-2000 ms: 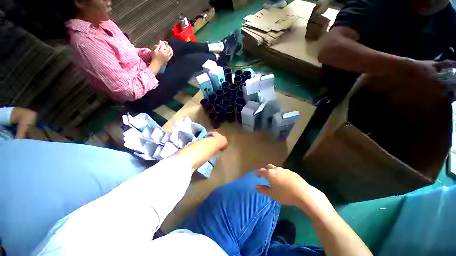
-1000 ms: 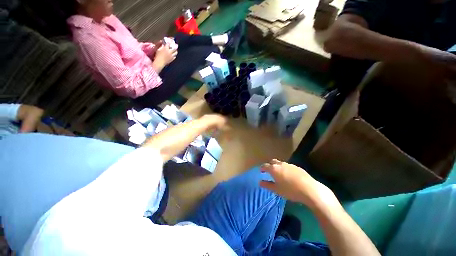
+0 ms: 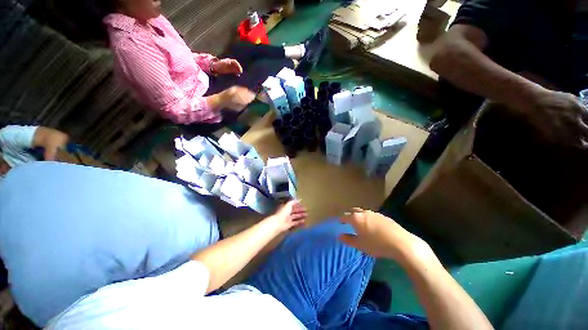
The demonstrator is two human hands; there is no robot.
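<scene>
Open-flapped white cartons (image 3: 222,169) stand in a tight group at the left of the brown cardboard sheet (image 3: 332,193). The nearest right carton (image 3: 281,178) shows something dark inside. My left hand (image 3: 291,214) is just below that carton, fingers spread, with nothing visible in it. My right hand (image 3: 369,231) hangs over my right knee, fingers loosely bent and apart, empty. Black cylinders (image 3: 303,122) stand upright in a cluster mid-sheet. Upright cartons with blue print (image 3: 284,90) are behind them at the left, and more cartons (image 3: 385,155) stand to their right.
A large open brown box (image 3: 483,187) stands at right, with the hand (image 3: 558,116) of a person in dark clothes over it. A person in a pink checked shirt (image 3: 161,71) sits at back left. Flat cardboard (image 3: 367,26) lies behind. A pale blue sleeve shows at far left.
My left hand has moved from above the cardboard sheet down towards my knee. The near cartons now stand closer together. The seated person's hands have come apart. My right hand has barely moved.
</scene>
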